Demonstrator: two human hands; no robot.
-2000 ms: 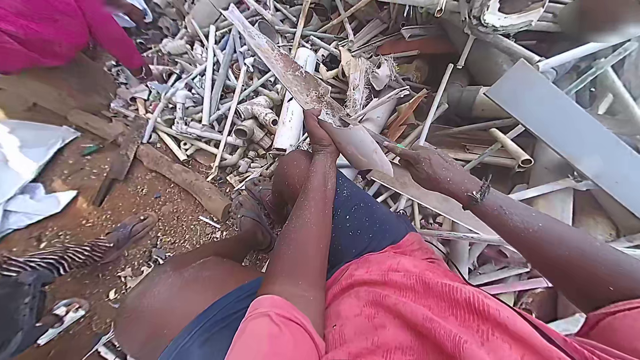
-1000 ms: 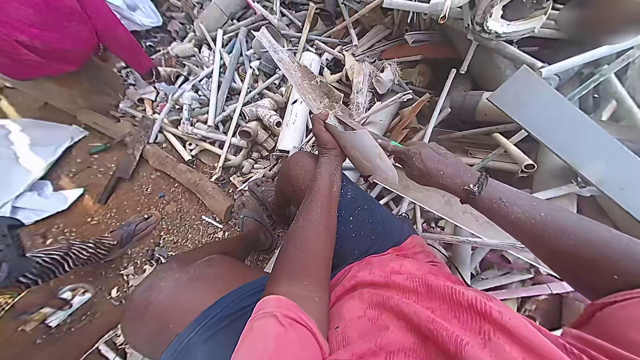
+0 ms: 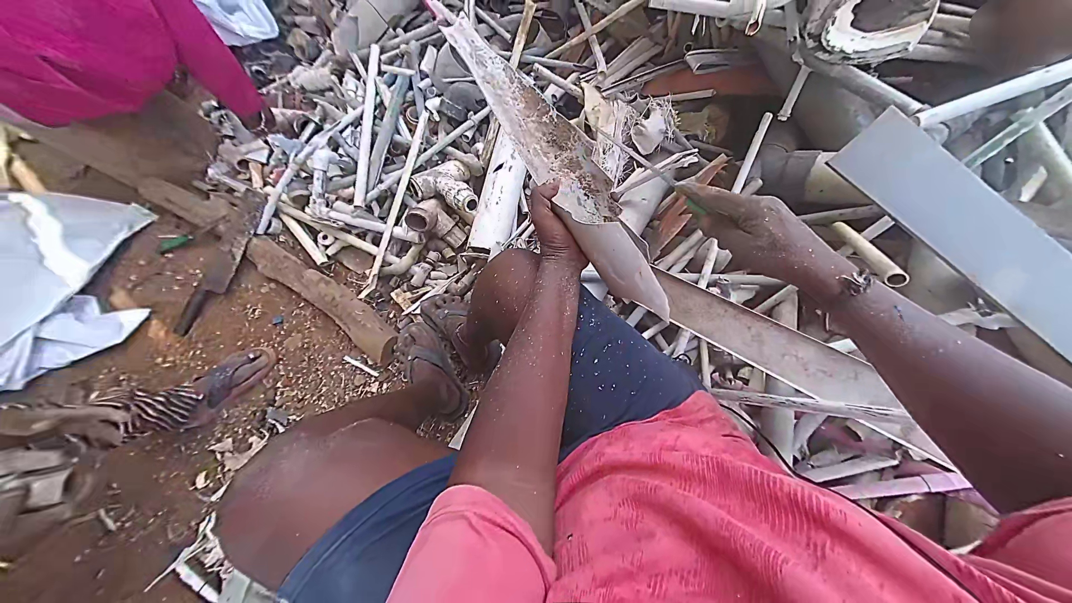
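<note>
My left hand (image 3: 556, 224) grips the edge of a long, split piece of whitish plastic pipe (image 3: 615, 260), dirty and rough on its inner face, which slants over my knee. To the right of that piece is my right hand (image 3: 754, 230), its fingers closed around a thin tool (image 3: 690, 206) with a green part showing; a narrow strip, perhaps its blade, reaches toward the pipe piece. The grip hides most of this tool. Under my right forearm lies a long, flat plastic strip (image 3: 770, 343).
Scrap pipes and fittings (image 3: 444, 188) are heaped ahead. A grey panel (image 3: 963, 222) leans at right. On the soil at left lie a large knife (image 3: 222, 260), a wooden beam (image 3: 322, 293) and white sheeting (image 3: 59, 268). Another person's pink sleeve (image 3: 205, 59) shows at upper left.
My right hand has moved a little up and to the right, away from the split pipe piece. My left hand keeps its hold on that piece.
</note>
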